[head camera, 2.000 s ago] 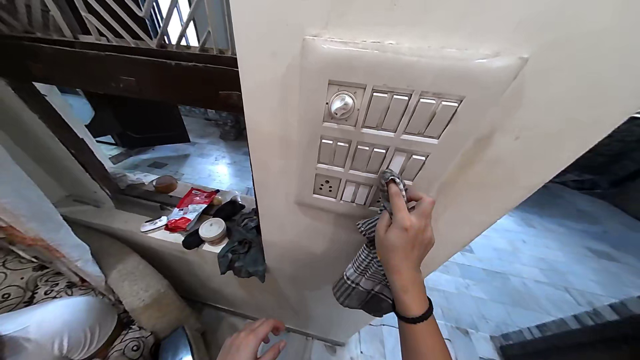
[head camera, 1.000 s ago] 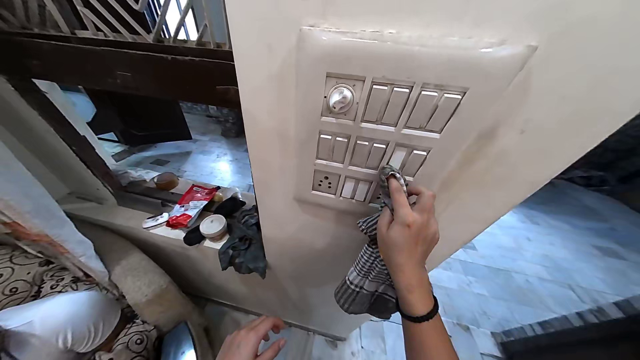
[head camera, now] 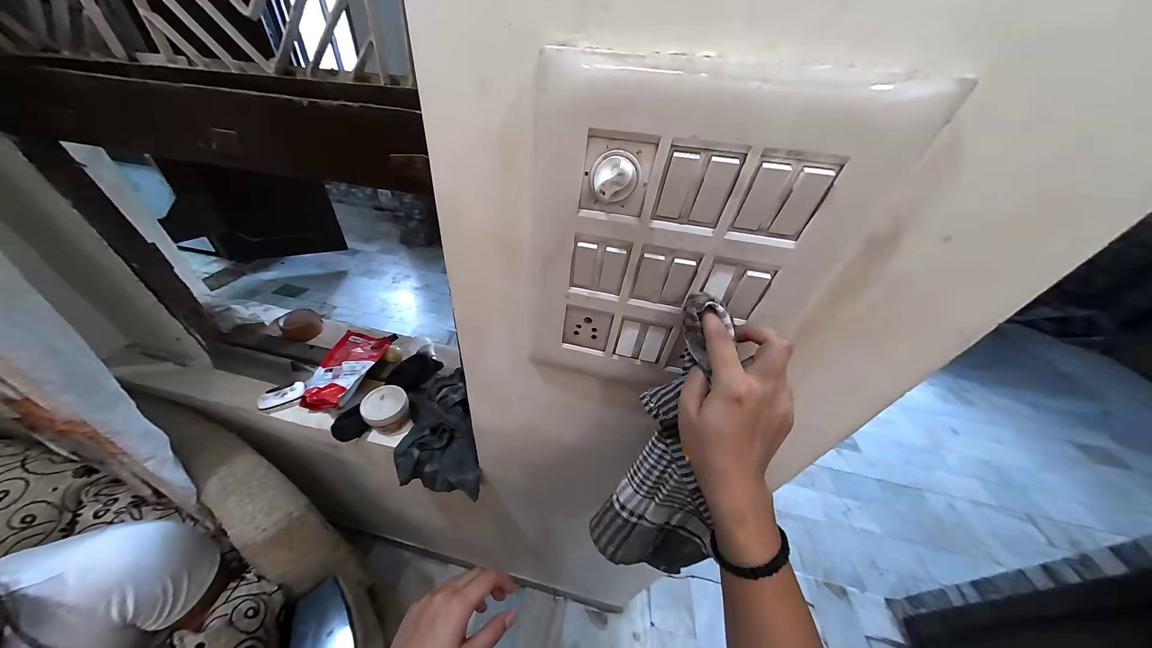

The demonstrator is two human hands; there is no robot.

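A white wall switchboard (head camera: 756, 99) with rocker switches, a round regulator knob (head camera: 615, 176) and a socket (head camera: 588, 329) fills the middle of the view. My right hand (head camera: 742, 405), with a black band at the wrist, grips a black-and-white checked cloth (head camera: 652, 495). One fingertip, wrapped in the cloth, presses at the lower edge of the right-hand switches in the middle row; the rest of the cloth hangs below. My left hand (head camera: 457, 612) is low in the view, away from the board, fingers apart and holding nothing.
On the ledge (head camera: 261, 396) at left lie a red and white packet (head camera: 346, 369), a round container (head camera: 384, 408), a dark cloth (head camera: 441, 441) and a small white item (head camera: 281, 396). At lower left, a person's white-clothed part (head camera: 117, 576) shows beside patterned fabric. Tiled floor (head camera: 990, 450) spreads at right.
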